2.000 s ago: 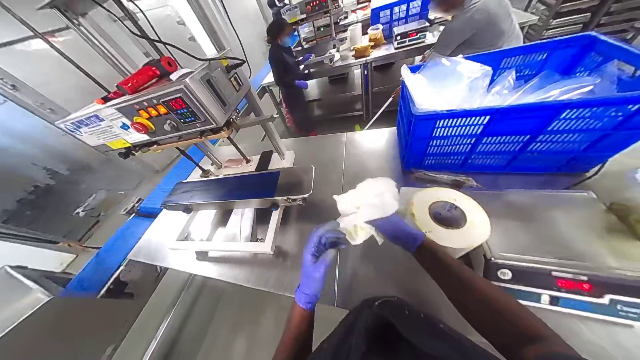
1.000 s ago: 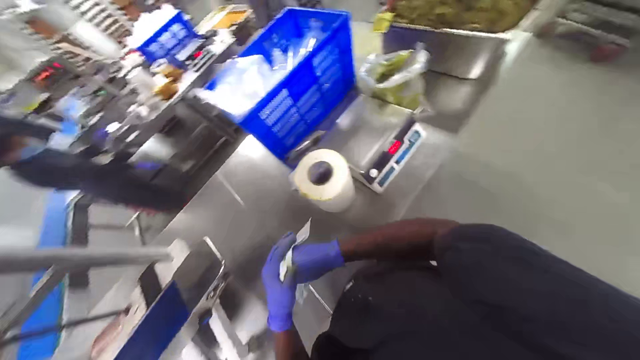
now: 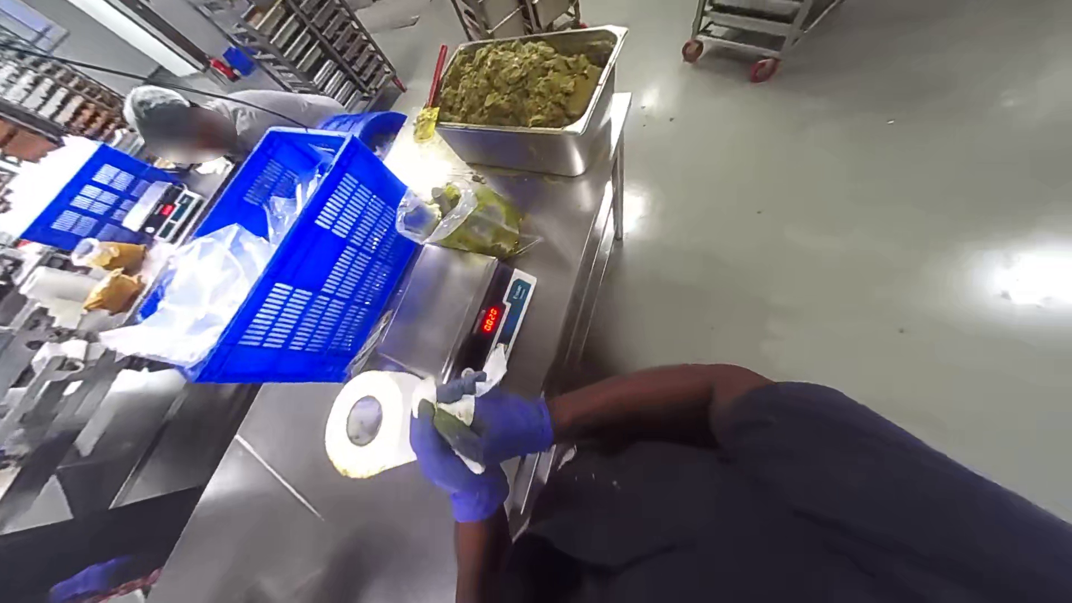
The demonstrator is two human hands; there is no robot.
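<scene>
Both hands wear purple-blue gloves and meet around a crumpled white cloth or paper towel (image 3: 459, 409) with a greenish patch. My left hand (image 3: 452, 469) closes on its lower left side. My right hand (image 3: 511, 425) presses against it from the right, its fingers folded over the top. Just left of the hands a large roll of white material (image 3: 343, 425) rests on the steel table. Beyond them lies a digital scale (image 3: 448, 306) with a lit red display, and behind it a clear plastic bag (image 3: 473, 219) partly filled with green food.
A blue crate (image 3: 310, 276) of clear bags stands left of the scale. A deep steel pan (image 3: 536, 151) of green mash sits at the table's far end, a red-handled tool (image 3: 435, 79) at its left. Past the crate, a person in a hairnet (image 3: 226, 126) leans over. Wheeled racks stand farther off.
The view has swung far to the right, bringing the steel pan fully into sight. The white cloth, spread loosely between the hands two seconds ago, is now bunched up in them.
</scene>
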